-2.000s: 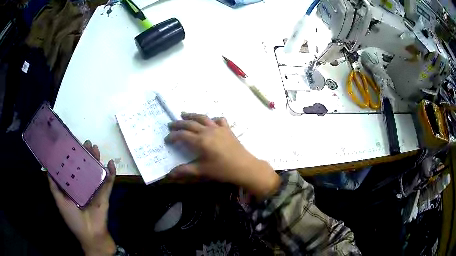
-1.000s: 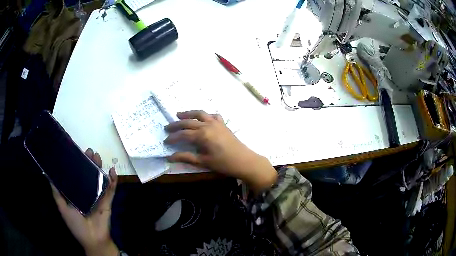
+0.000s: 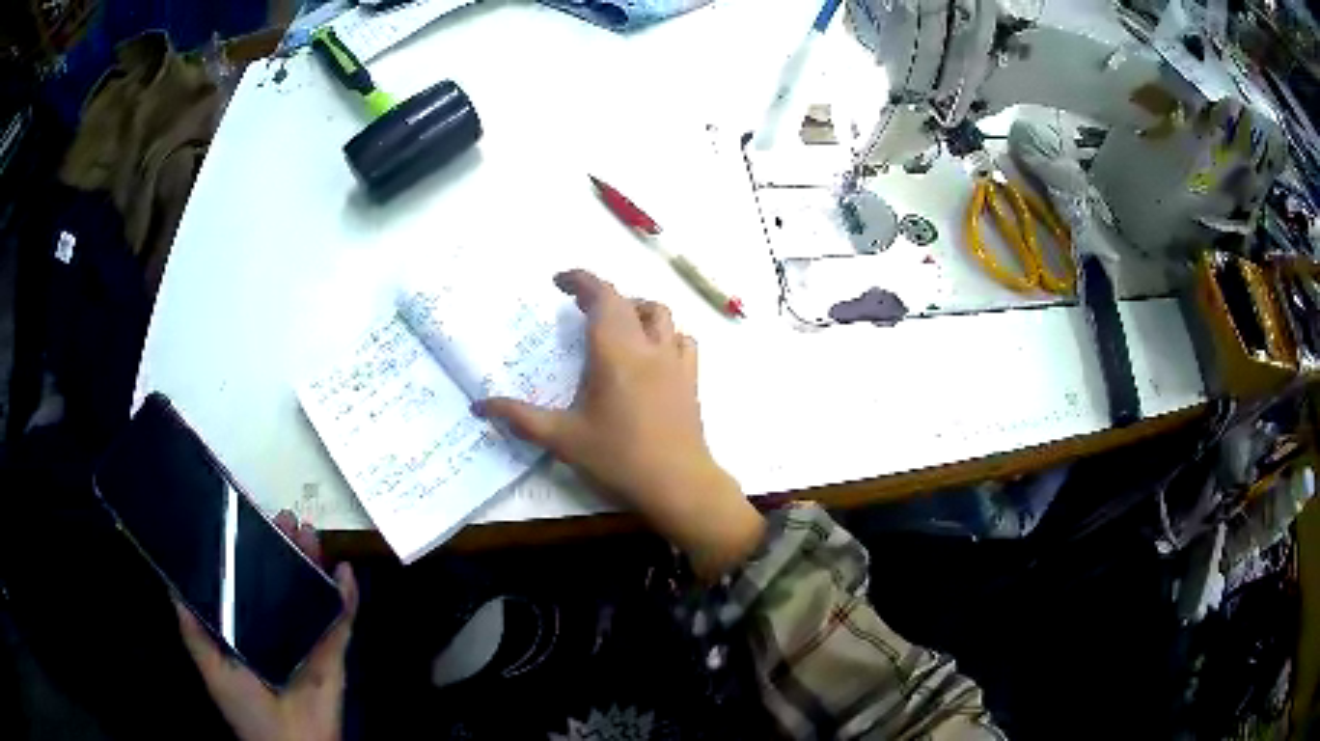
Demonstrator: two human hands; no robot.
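Note:
An open notebook with handwriting lies at the table's front edge, its lower corner over the edge. My right hand rests on its right page, thumb and fingers spread, holding no tool. My left hand holds a smartphone at the lower left, off the table edge. The phone's screen is dark with a bright reflected streak. A red-ended pen lies on the table beyond my right hand.
A black mallet lies at the back left. The sewing machine stands at the right, with yellow-handled scissors, a black bar and a yellow tray near it. Denim lies at the far edge.
The phone screen was pink, then went dark; the phone sits lower in view. My right hand's fingers have spread and turned upward, and the notebook now shows more of its right page.

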